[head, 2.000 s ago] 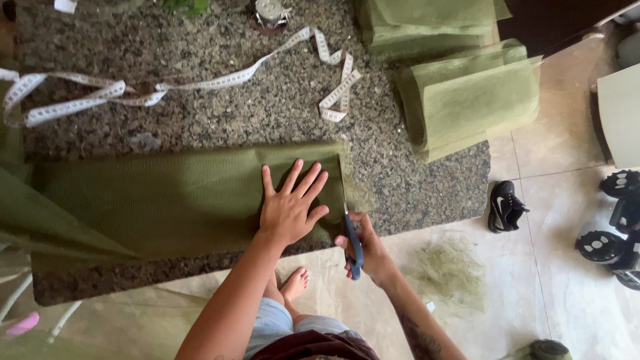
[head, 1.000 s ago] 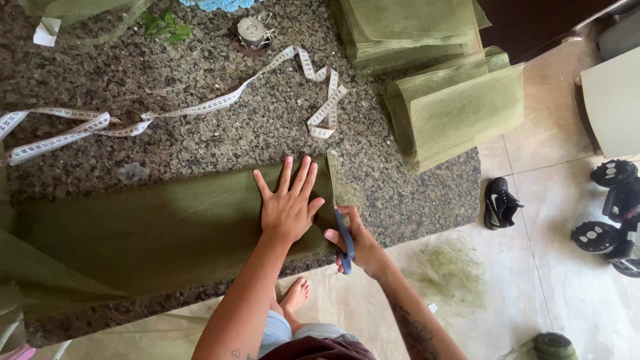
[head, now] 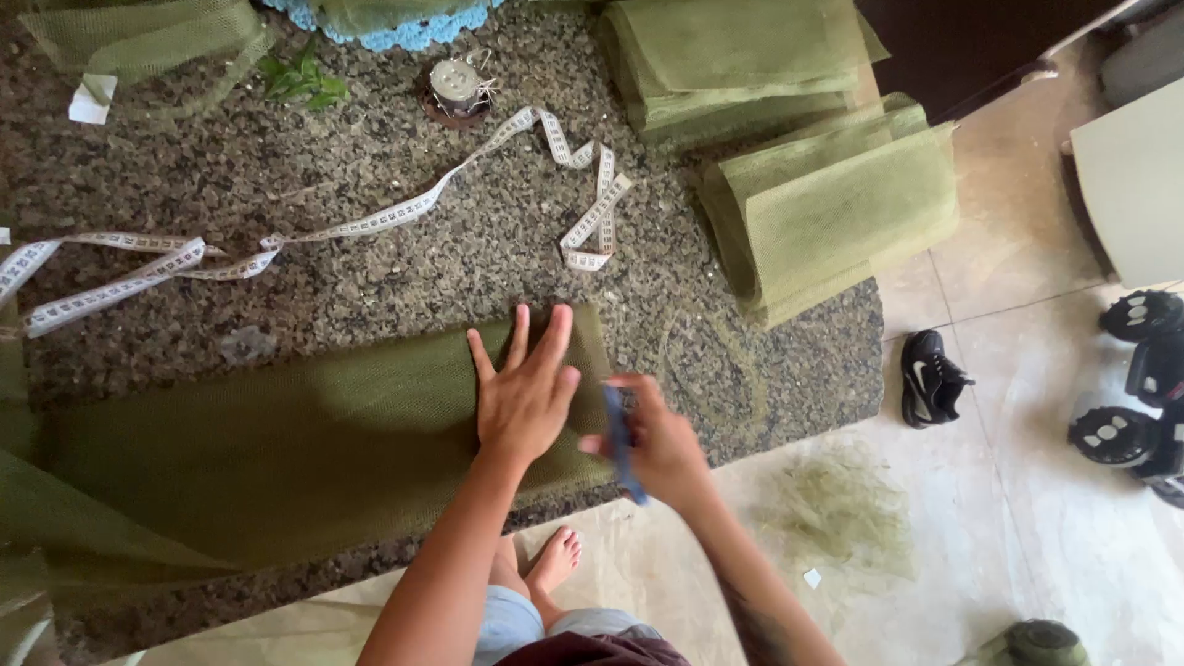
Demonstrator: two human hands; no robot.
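Observation:
Olive-green netting fabric point(head: 351, 444) lies folded in a long strip along the near side of a speckled granite tabletop point(head: 416, 277). Spread flat near the strip's right end, my left hand point(head: 524, 398) presses on the cloth with its fingers apart. My right hand point(head: 657, 444) grips blue-handled scissors point(head: 622, 444) just at the fabric's right edge; it is blurred, and the blades are hard to make out. A thin trimmed sliver of netting point(head: 740, 361) rests on the granite to the right of the scissors.
A white measuring tape point(head: 388, 215) winds across the table beyond the fabric. Folded netting stacks point(head: 851, 203) sit at the upper right. A pin holder point(head: 456, 85) and green leaves point(head: 303, 79) are at the top. On the floor are a black shoe point(head: 930, 379), netting scraps point(head: 846, 509) and dumbbells point(head: 1115, 435).
The right hand with the scissors has shifted from the strip's right end to just outside its edge. The left hand stays flat on the fabric. The view has shifted somewhat.

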